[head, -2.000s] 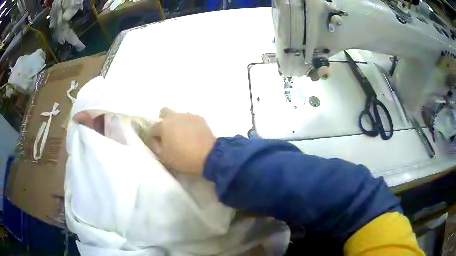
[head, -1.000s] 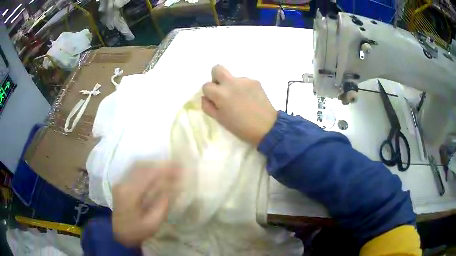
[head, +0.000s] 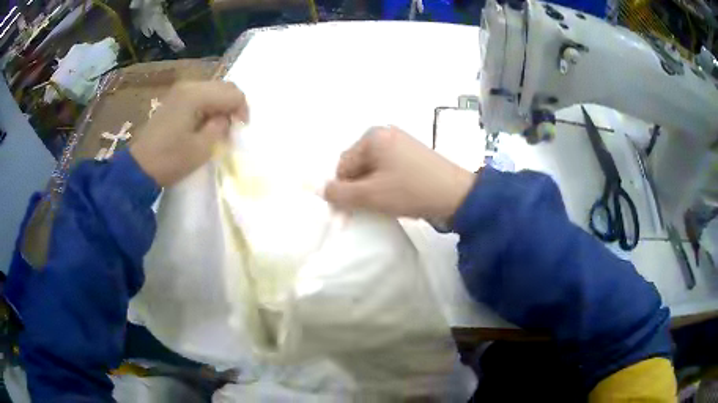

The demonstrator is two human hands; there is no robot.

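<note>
A white to cream garment piece (head: 354, 283) hangs from both hands over the table's front edge, with a yellower strip along its upper part. My left hand (head: 185, 130) is at the left, fingers closed on the garment's upper edge. My right hand (head: 397, 175) is nearer the middle, fingers pinching the garment's edge left of the sewing machine. The cloth is slightly blurred, and the fingertips are partly hidden by the bent fingers.
The sewing machine (head: 614, 75) stands at the right of the white table (head: 338, 63). Black-handled shears (head: 610, 189) and slim metal snips (head: 680, 256) lie right of the needle area. Brown cardboard (head: 130, 86) with white fabric ties (head: 116, 140) is at the left.
My left hand has come up from the lower left and now grips the garment's upper edge. My right hand is a little lower. The garment has been lifted and spread between the hands.
</note>
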